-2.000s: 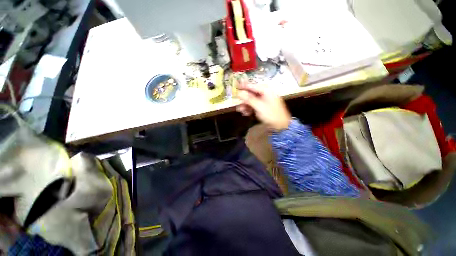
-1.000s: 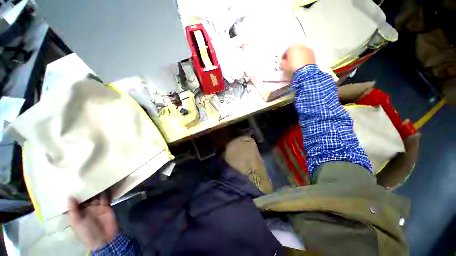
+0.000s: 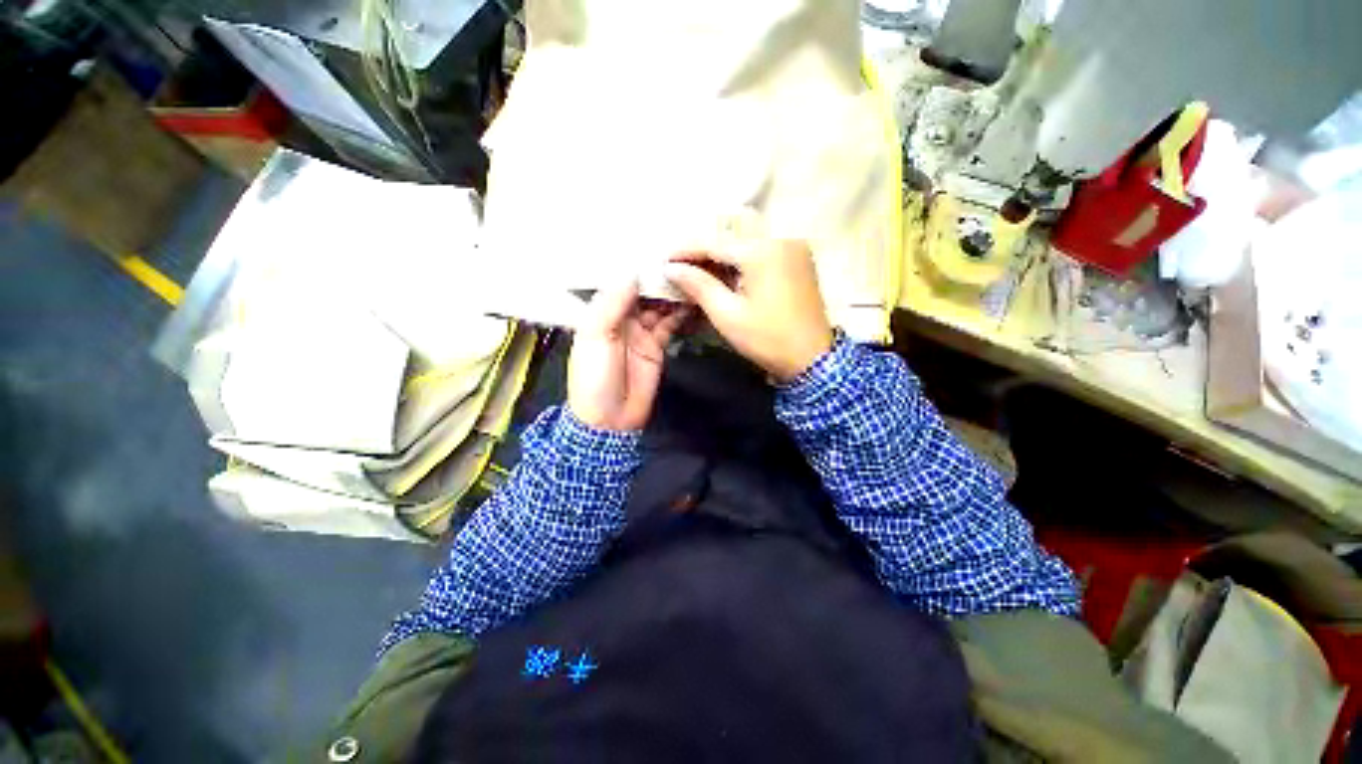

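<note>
A beige bag body (image 3: 672, 135) with a yellow edge lies over the front left of the machine table and hangs toward my lap. My left hand (image 3: 620, 358) and my right hand (image 3: 762, 303) meet at its near edge. The fingers of both hands pinch the cloth edge there. Whether a small part is between the fingers is too blurred and bright to tell.
Stacked beige bags (image 3: 344, 358) stand at the left. The machine work point (image 3: 974, 236) with its yellow base is right of the bag, beside a red tape dispenser (image 3: 1131, 202). A small-parts box (image 3: 1240, 343) is at the right. A carton of bags (image 3: 1255, 672) is at the lower right.
The view has swung left. My right hand has moved from the small-parts box to the bag's edge, beside my left hand. The bag now lies between the stack and the work point.
</note>
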